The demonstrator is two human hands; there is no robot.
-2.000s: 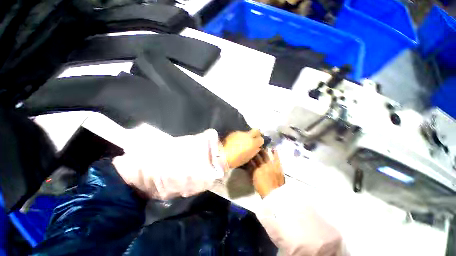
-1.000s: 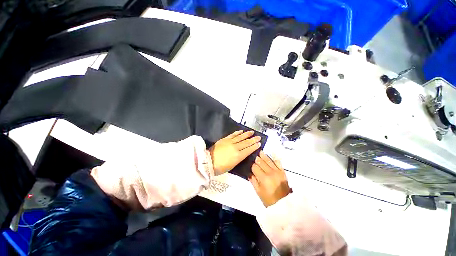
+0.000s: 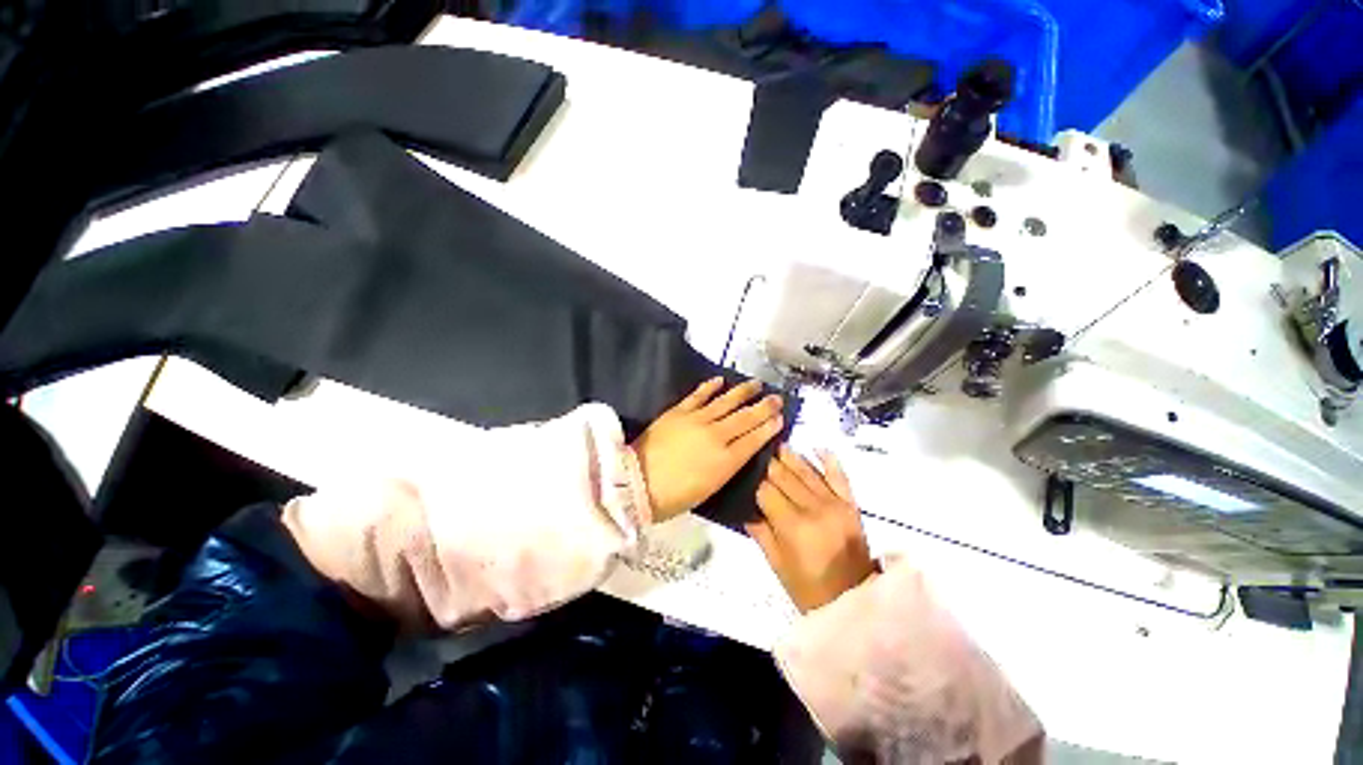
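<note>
A black fabric panel lies flat on the white table, its right end at the lit needle area of the sewing machine. My left hand is bare and lies flat on the panel's right end, fingers towards the needle. My right hand is bare, with its fingertips on the panel's lower right edge, just below the needle. The two hands are close together. The exact contact of the fabric edge with the presser foot is too small to tell.
A stack of curved black strap panels lies at the upper left. A small black piece is on the table behind the machine. Blue bins stand behind. The machine's control panel is at the right.
The hands, earlier bunched by the needle, now lie flatter on the panel's right end. Since one second ago, the panel's end and both hands have shifted only slightly. The camera view has also shifted.
</note>
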